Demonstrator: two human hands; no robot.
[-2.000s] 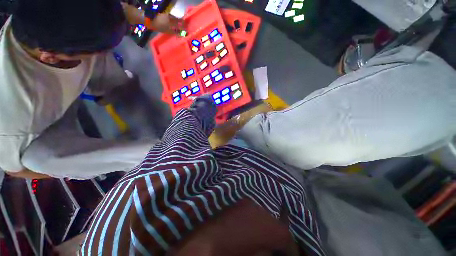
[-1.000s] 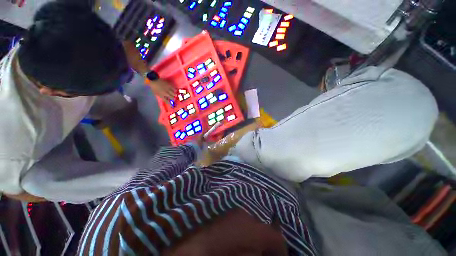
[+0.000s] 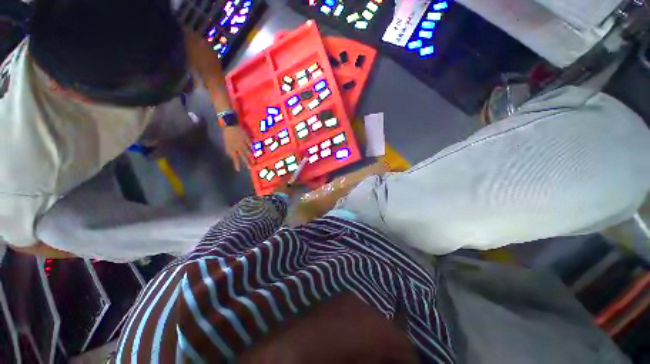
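Note:
A red parts tray (image 3: 264, 74) lies tilted in front of me. Groups of small units glow blue, white and green in its pockets; the far pockets are bare. My left hand (image 3: 284, 190) is small and blurred at the tray's near edge, past the striped sleeve. My right hand (image 3: 308, 205) seems to be close beside it, low and partly hidden by cloth. A slim white pen-like piece (image 3: 300, 169) sticks up from between them over the tray; which hand holds it is unclear. Fingers of both hands are hard to make out.
A coworker's hand (image 3: 238, 148) rests at the tray's left edge. A second red tray (image 3: 360, 49) lies beneath. A white paper strip (image 3: 374, 135) lies right of it. Dark trays with glowing units and a label (image 3: 406, 23) are behind. My bent knee is at right.
The view has shifted. The coworker's hand has moved from inside the tray to its left edge. The white piece, not clearly visible two seconds ago, now stands above the near pockets.

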